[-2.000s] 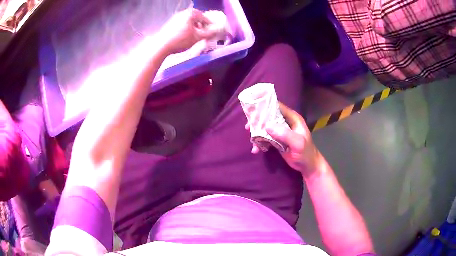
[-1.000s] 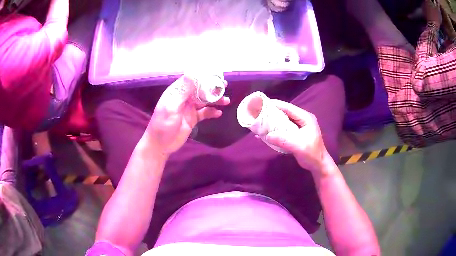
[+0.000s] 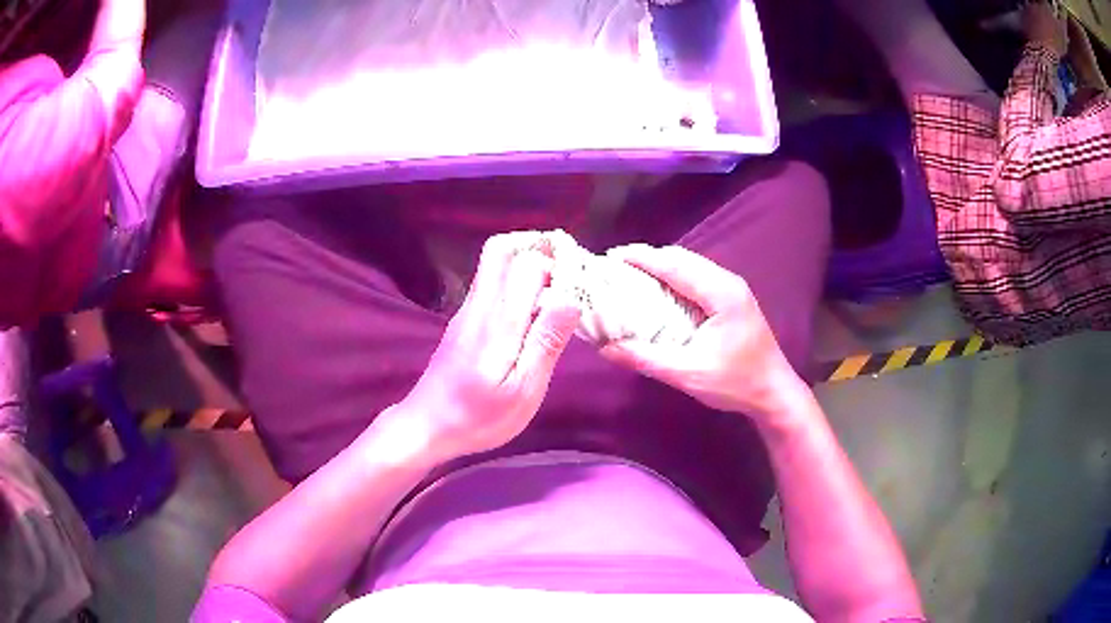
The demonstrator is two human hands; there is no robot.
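My right hand (image 3: 719, 329) is closed around a whitish, wrinkled hollow roll (image 3: 636, 304), held level over my lap. My left hand (image 3: 506, 335) is at the roll's left end, fingers bent together and touching it. The smaller pale roll that the left hand held is hidden by its fingers or by glare, so I cannot tell its exact place. The shallow blue-purple bin (image 3: 487, 168) stands beyond my knees, with a large white liner (image 3: 463, 73) over its floor, partly overexposed.
A person in pink (image 3: 55, 170) sits at the left. A person in plaid (image 3: 975, 219) sits at the right, by a blue-purple stool or crate (image 3: 883, 262). A blue stool (image 3: 122, 475) is at the lower left. Yellow-black tape (image 3: 902, 360) crosses the grey floor.
My left hand first left the bin with a short pale roll, then moved right to meet the long roll. The two hands were apart a second ago and are now together.
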